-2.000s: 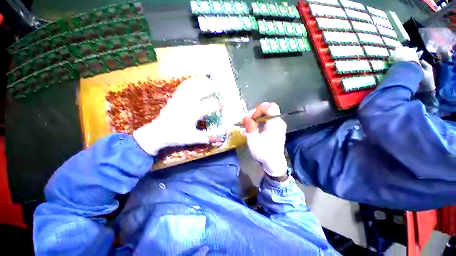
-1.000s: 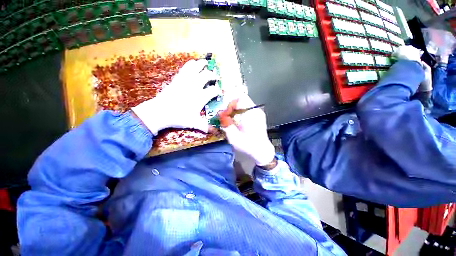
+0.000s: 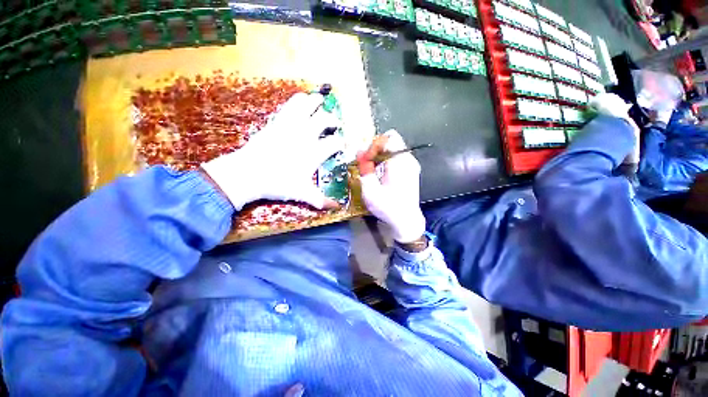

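Note:
A yellow board (image 3: 109,139) lies at the bench's front edge with a thick patch of reddish-brown components (image 3: 198,112) on it. My left hand (image 3: 283,159), in a white glove, is over the board's right part, its fingers around a green PCB panel (image 3: 335,184) and holding it. The panel is partly hidden by the fingers. My right hand (image 3: 393,186), gloved with some fingertips bare, grips a slim dark pointed tool (image 3: 411,148) just right of the panel. The tool's working tip is too small to make out clearly.
Dark green PCB panels (image 3: 155,31) lie at the upper left. Paler panels (image 3: 450,57) lie beyond the board. A red tray (image 3: 506,132) with panel rows stands at the right. A coworker's blue sleeve (image 3: 586,182) and gloved hand reach the tray. Another person's arm shows at the far right.
My right hand has drawn slightly right and up from the panel, with the tool still in it. My left hand stays around the panel. The view has shifted a little.

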